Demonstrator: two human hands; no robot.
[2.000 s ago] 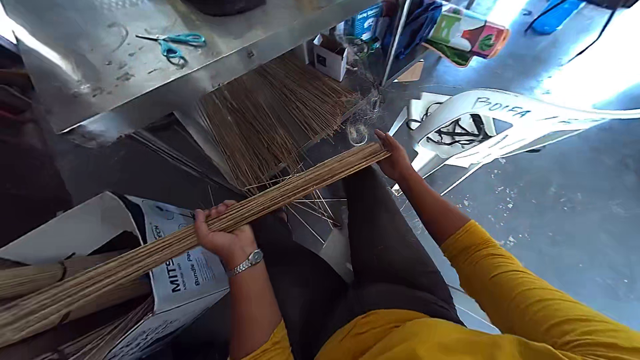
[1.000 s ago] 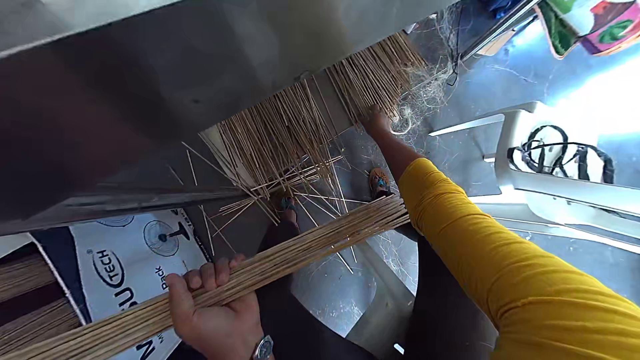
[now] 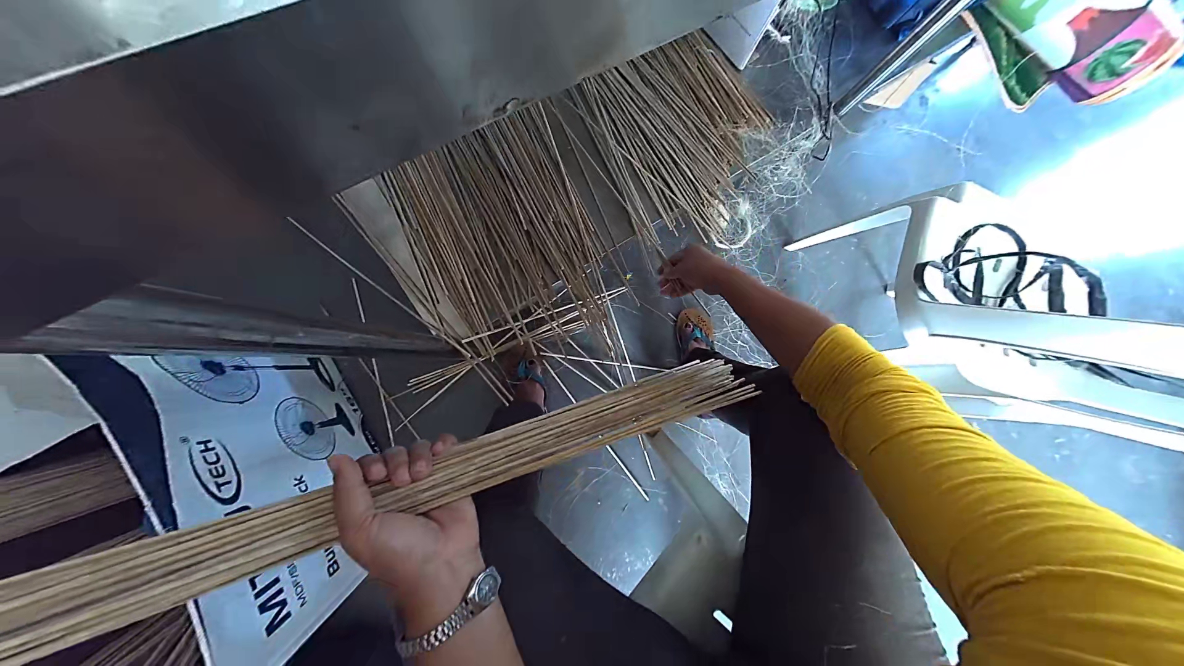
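Observation:
My left hand (image 3: 407, 518), with a metal watch on its wrist, is closed around a long bundle of thin brown sticks (image 3: 573, 430). The bundle slants from the lower left edge to above my lap. My right hand (image 3: 689, 271) is lowered near the floor, its fingers bent at the lower ends of loose sticks; whether it pinches one is hard to tell. Two spreads of similar sticks lie under the table, one on the left (image 3: 490, 213) and one on the right (image 3: 666, 120). Several single sticks lie crossed on the floor around my feet.
A metal table (image 3: 370, 83) overhangs the sticks. At the lower left stands a printed carton (image 3: 222, 462) holding more sticks. A white plastic chair (image 3: 925, 250) with a coiled black cable (image 3: 999, 268) is on the right. Pale fibres (image 3: 768, 185) lie on the floor.
My right hand has let go of the bundle's right end and moved down toward the sticks under the table. My left hand still holds the bundle. The view has tilted downward.

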